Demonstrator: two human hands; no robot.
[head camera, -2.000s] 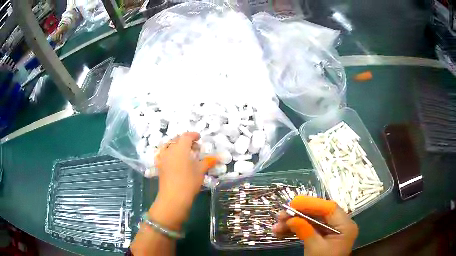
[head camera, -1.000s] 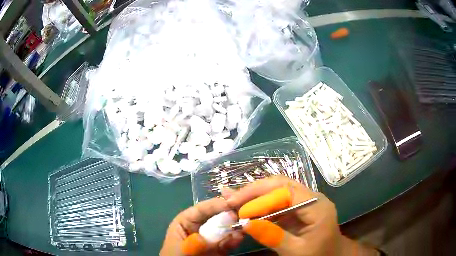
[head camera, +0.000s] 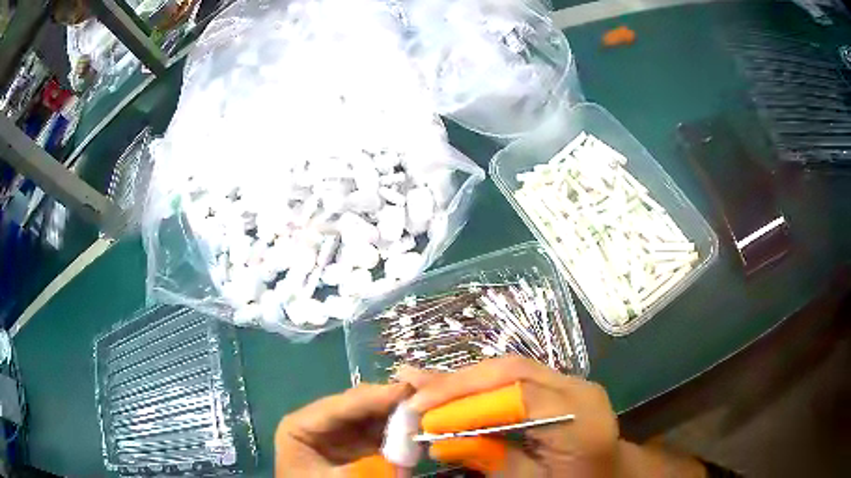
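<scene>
My left hand (head camera: 341, 431) holds a white plastic cap (head camera: 401, 436) upright between its fingers, low in the view. My right hand (head camera: 523, 415), with orange finger cots on thumb and forefinger, pinches a thin metal rod (head camera: 537, 423). The rod's left end meets the cap; how deep it sits is hidden. Its free end points right. Behind the hands is a clear box of rods (head camera: 353, 353), partly covered by my right hand. A large clear bag (head camera: 168, 266) of white caps lies beyond it.
A clear box of off-white sleeves (head camera: 704, 245) stands right of the rods, with a dark smartphone (head camera: 732, 191) beyond. A slotted clear tray (head camera: 159, 392) lies at left. A crumpled clear bag (head camera: 509, 70), an orange finger cot (head camera: 618, 36) and stacked trays (head camera: 793, 89) lie farther back.
My left hand has come back from the bag with a cap, and both hands have met in front. Since then the cap has turned more upright and the rod lies more level.
</scene>
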